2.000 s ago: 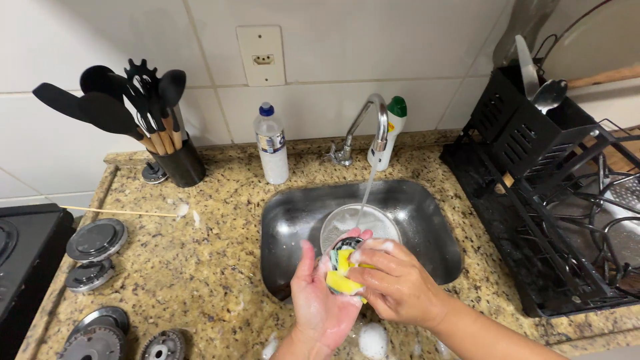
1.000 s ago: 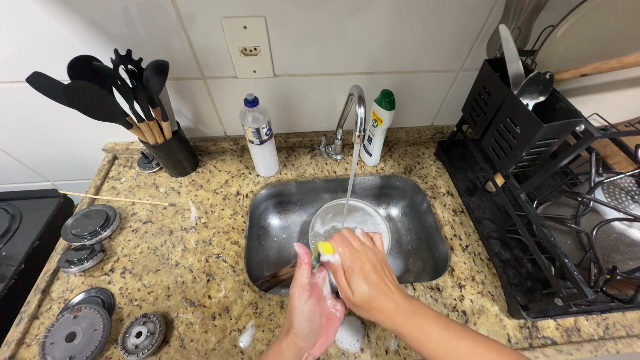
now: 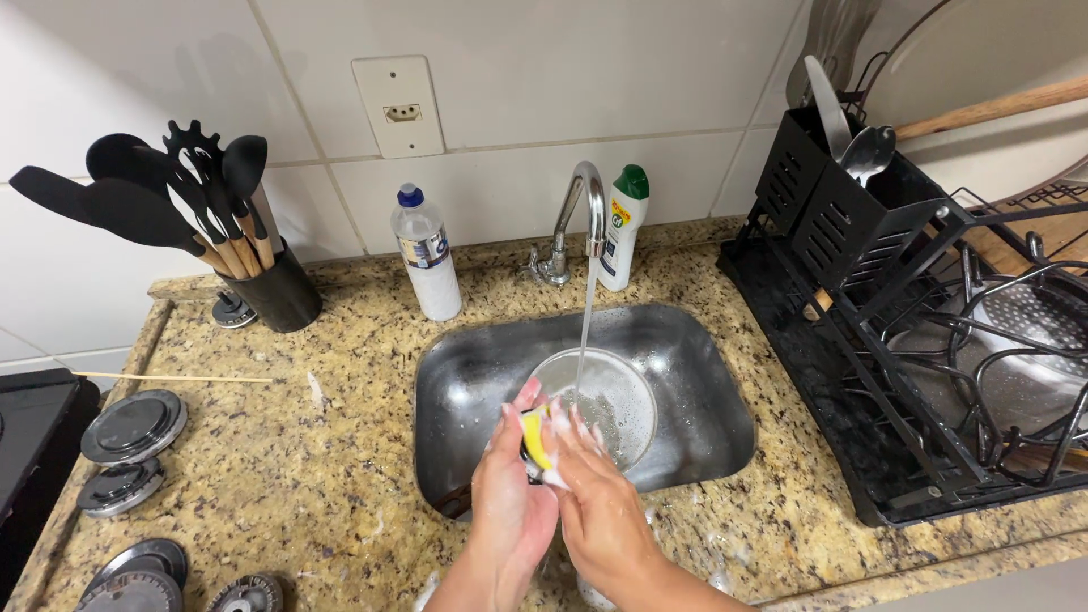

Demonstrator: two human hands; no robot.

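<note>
My left hand (image 3: 508, 484) holds a small dark round part (image 3: 534, 466), mostly hidden between my hands, over the near side of the steel sink (image 3: 705, 399). My soapy right hand (image 3: 591, 484) presses a yellow sponge (image 3: 536, 438) against that part. Behind them, water runs from the chrome faucet (image 3: 586, 195) into a round pale-rimmed vessel (image 3: 642, 408) in the sink. White suds cover the fingers of my right hand.
Stove burner parts (image 3: 136, 425) lie on the granite counter at left, near a thin wooden stick (image 3: 178, 377) and a black utensil holder (image 3: 276, 289). A clear bottle (image 3: 432, 263) and a Cif bottle (image 3: 626, 229) stand behind the sink. A black dish rack (image 3: 850, 408) fills the right.
Both hands stay together over the sink. My right hand has shifted its position on the sponge, and its fingers are now more extended.
</note>
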